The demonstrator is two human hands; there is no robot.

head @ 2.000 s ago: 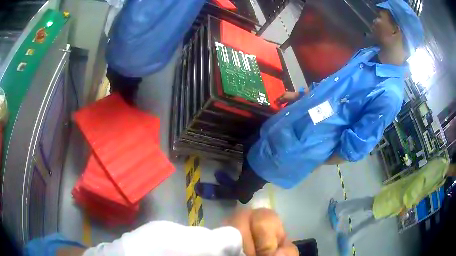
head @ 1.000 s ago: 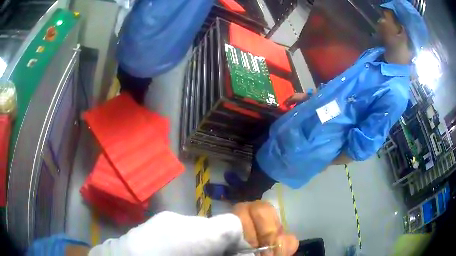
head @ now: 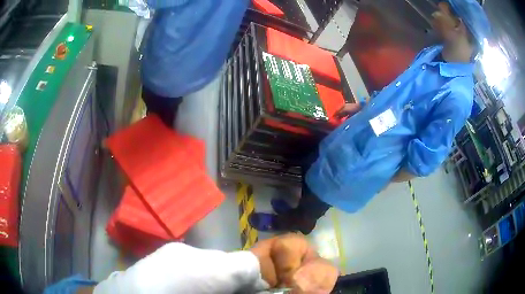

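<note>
My left hand (head: 293, 267) comes in from the lower left in a white glove, with a blue sleeve behind it. Its bare fingers are curled shut at the bottom edge, with the thumb lowest. A sliver of a thin metallic thing (head: 277, 291) shows under the fingers, mostly cut off by the picture's edge; I cannot tell its full shape. My right hand is not seen. Overlapping red sheets (head: 164, 178) lie in a low pile left of centre, beyond my hand.
A green ledge (head: 50, 86) with buttons, a small round tub (head: 14, 124) and a red sheet (head: 8, 195) are at left. A green circuit board (head: 293, 89) lies on red sheets atop black racks (head: 239, 115). Two people in blue smocks stand nearby. A dark object (head: 365, 282) is at the bottom.
The view has shifted left, bringing more of the ledge, tub and red sheet in. The thin metallic thing between my fingers shows less than a second ago. The person in yellow-green has left view.
</note>
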